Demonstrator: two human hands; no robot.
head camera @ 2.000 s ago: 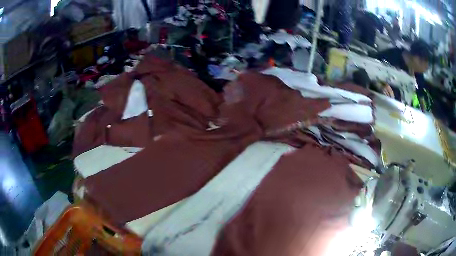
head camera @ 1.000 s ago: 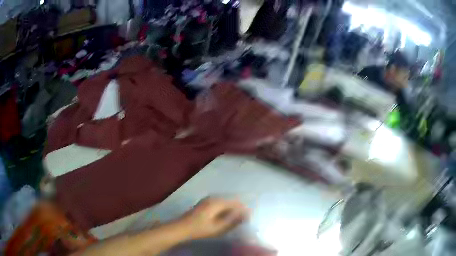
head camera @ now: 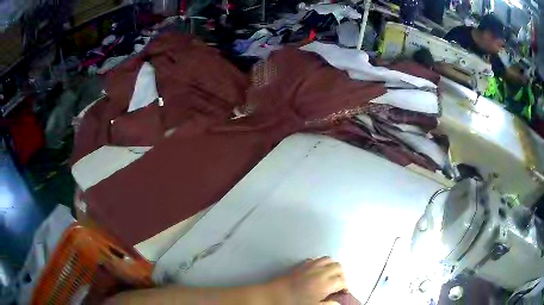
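My left hand (head camera: 319,280) is low in the middle, its forearm coming in from the lower left. Its fingers are curled on a bit of maroon cloth (head camera: 347,299), mostly cut off by the bottom edge. My right hand is not in view. The off-white sewing machine head (head camera: 507,250) stands at the lower right, with strong lamp glare hiding its needle area. Large maroon garment pieces (head camera: 161,184) lie spread over the left and back of the white table (head camera: 298,208).
A slotted orange basket (head camera: 77,265) is at the lower left. White and maroon layers (head camera: 411,100) are stacked behind the machine table. A thin upright post (head camera: 363,27) rises behind them. A person (head camera: 477,44) sits at another machine (head camera: 441,50) at the upper right.
The front maroon piece has left the table, baring its white top. My left hand came into view and moved right and down towards the machine. The camera view has shifted.
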